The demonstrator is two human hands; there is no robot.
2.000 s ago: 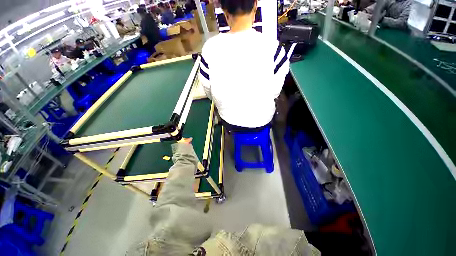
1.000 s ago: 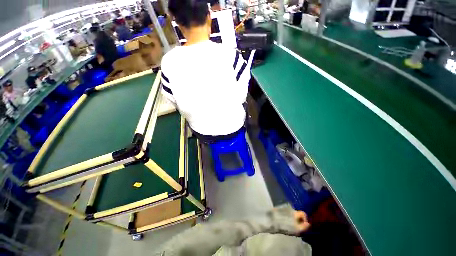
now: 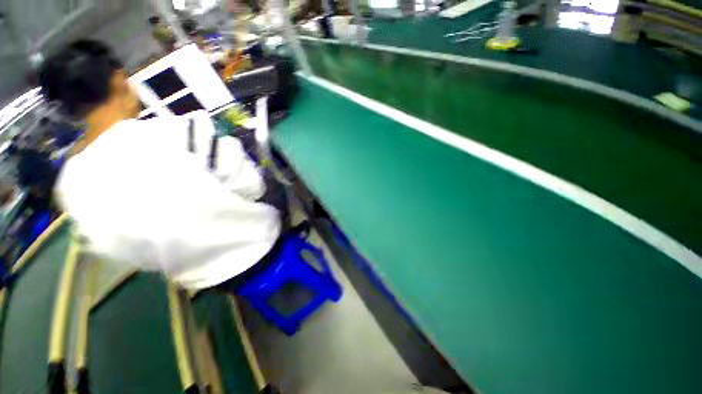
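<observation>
Neither my left hand nor my right hand is in the picture. Nearest in front of me is the green workbench, which runs from the upper middle to the lower right. A person in a white top sits left of it on a blue plastic stool, back partly turned to me. The picture is blurred.
The tube-frame rack, with cream pipes and green panels, stands at the lower left beside the seated person. The green conveyor belt with white edging lies beyond the bench. A black box is near the bench's far end.
The view has swung right and come closer to the seated person, who now shows further left. The rack has slid to the lower left. The hand and sleeve seen earlier have left the picture.
</observation>
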